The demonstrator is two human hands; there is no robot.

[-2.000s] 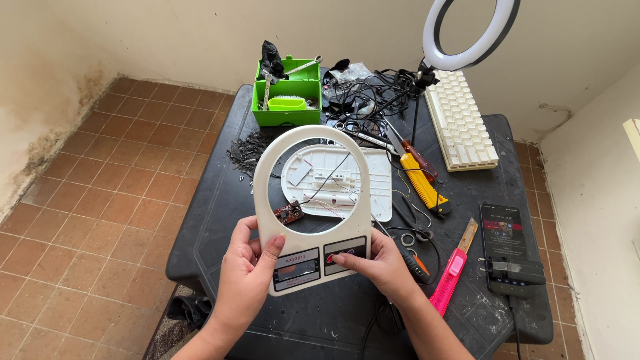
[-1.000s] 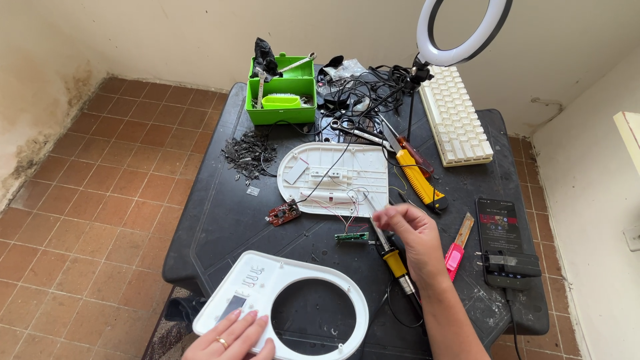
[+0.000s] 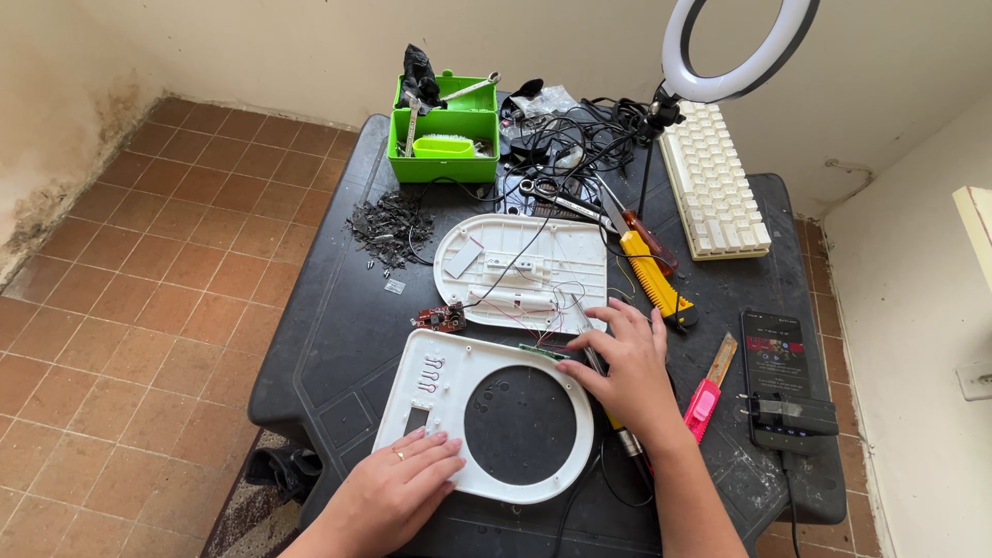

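A white plastic scale cover [image 3: 534,490] with a large round opening lies inner side up on the black table. My left hand [image 3: 411,484] rests flat on its lower left part, beside the small display window. My right hand [image 3: 624,360] is at the cover's upper right edge, fingers curved, its thumb and index finger close to the end of a green circuit board [image 3: 542,353]; whether they touch it is unclear. Thin wires run from that board to the white ribbed base [image 3: 527,232] behind. A red circuit board [image 3: 439,318] lies at the base's left. A soldering iron [image 3: 628,442] lies partly under my right hand.
A green toolbox [image 3: 442,170], a pile of black scraps [image 3: 391,225] and tangled cables stand at the back. Rightward are a white keyboard [image 3: 717,186], a yellow cutter [image 3: 655,279], a red-handled screwdriver [image 3: 651,242], a pink cutter [image 3: 704,403], a phone [image 3: 775,364] and a ring light [image 3: 690,84].
Two seconds ago both hands held the cover upright; it then went down inner side up. Since one second ago it has turned and moved toward the base, and my right hand is now beside its edge.
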